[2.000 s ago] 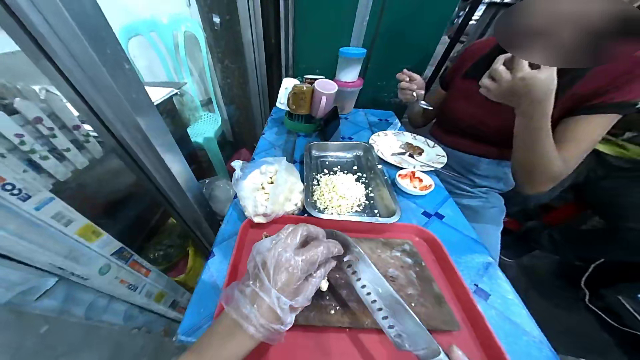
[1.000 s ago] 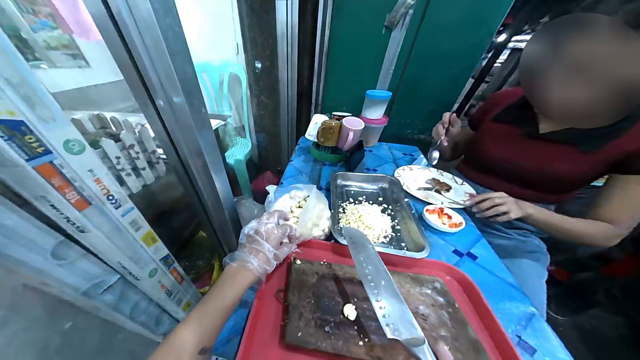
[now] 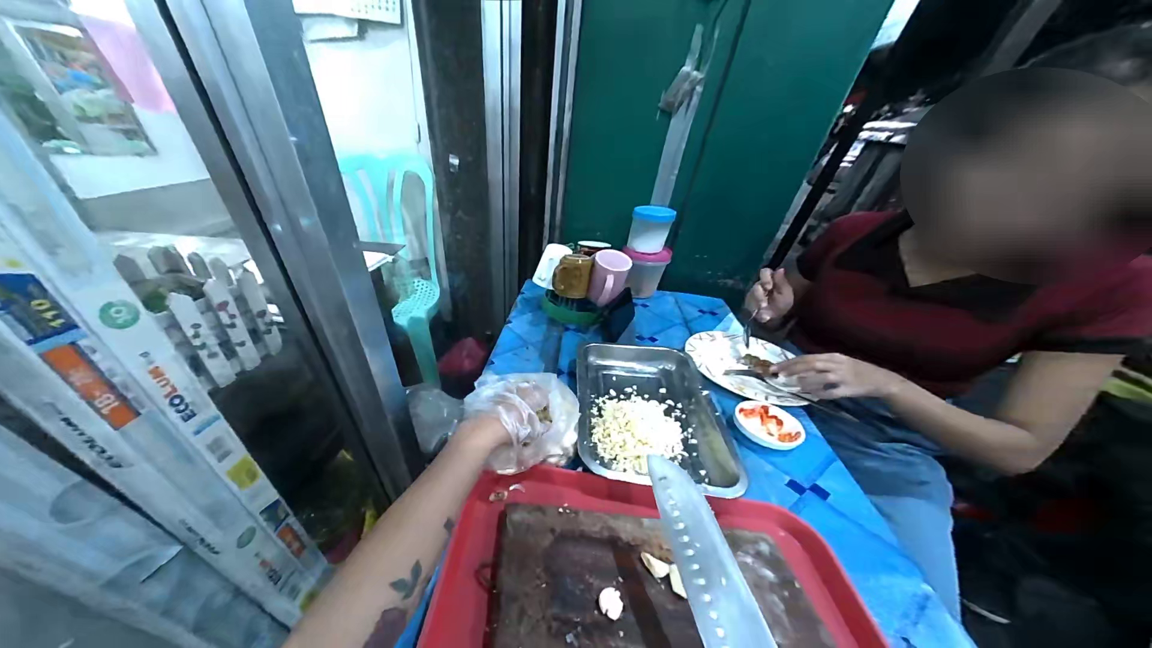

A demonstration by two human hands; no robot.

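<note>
My left hand (image 3: pixel 515 416), in a clear plastic glove, reaches into a plastic bag of garlic cloves (image 3: pixel 562 423) left of the metal tray; its fingers are hidden by the bag. A knife (image 3: pixel 706 558) with a row of dimples along its blade slants over the dark cutting board (image 3: pixel 558 576). Its handle is out of the frame, and so is my right hand. Peeled garlic cloves (image 3: pixel 610 603) lie on the board beside the blade. Chopped garlic (image 3: pixel 634 429) is heaped in the stainless steel tray (image 3: pixel 724 463).
The board sits in a red tray (image 3: pixel 810 535) on a blue tablecloth (image 3: pixel 837 486). Beyond are mugs (image 3: pixel 609 274) and stacked lidded containers (image 3: pixel 650 247). At right a person eats from a plate (image 3: pixel 720 355), near a small dish of red slices (image 3: pixel 768 425). A metal door frame (image 3: pixel 315 243) stands left.
My left hand has moved left from the board and knife to the bag. More cloves now show on the board. The person's hand has come down from the face to the plate.
</note>
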